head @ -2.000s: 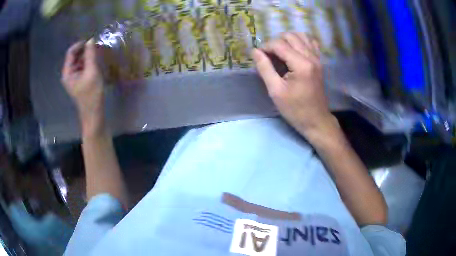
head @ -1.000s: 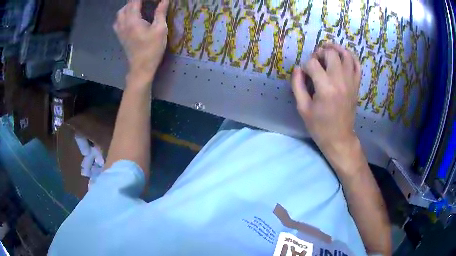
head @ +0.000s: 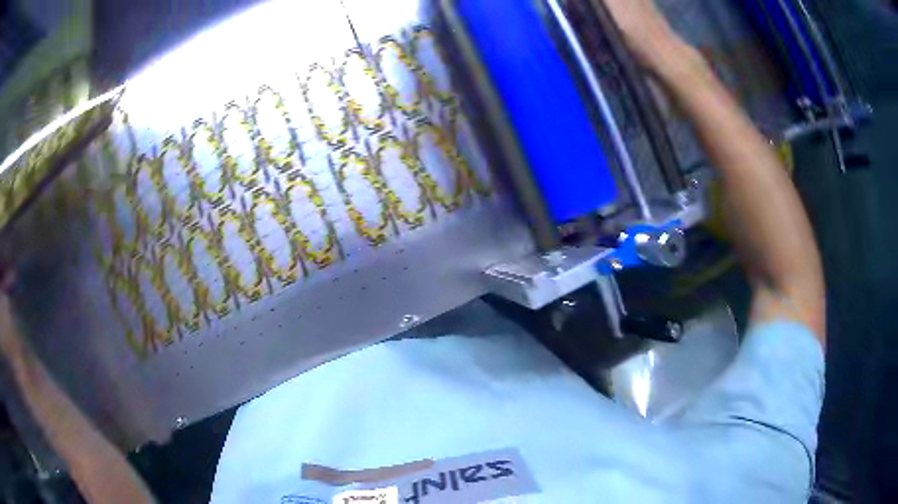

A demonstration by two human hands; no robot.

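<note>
Rows of thin amber-yellow flexible pieces with oval outlines [head: 292, 231] lie flat on the grey perforated metal bed [head: 325, 307], left of the blue roller. Strong glare covers the bed's far side. My left hand [head: 7, 278] is at the far left edge of the picture, blurred and mostly cut off; its fingers cannot be made out. My right hand [head: 638, 22] reaches past the blue roller and guide bars and is cut off by the top edge. Its fingers are hidden, so I cannot see whether it holds anything.
The thick blue roller [head: 542, 108] crosses the bed. At its near end are a silver bracket [head: 537, 281] with a blue fitting and round knob, and a black crank handle [head: 655, 327] below. A second blue roller [head: 793, 49] stands farther right. A yellow-patterned sheet stack [head: 49, 162] is far left.
The view has swung right towards the roller. My right hand has left the amber pieces and moved beyond the roller. My left hand has left them too, now at the left edge.
</note>
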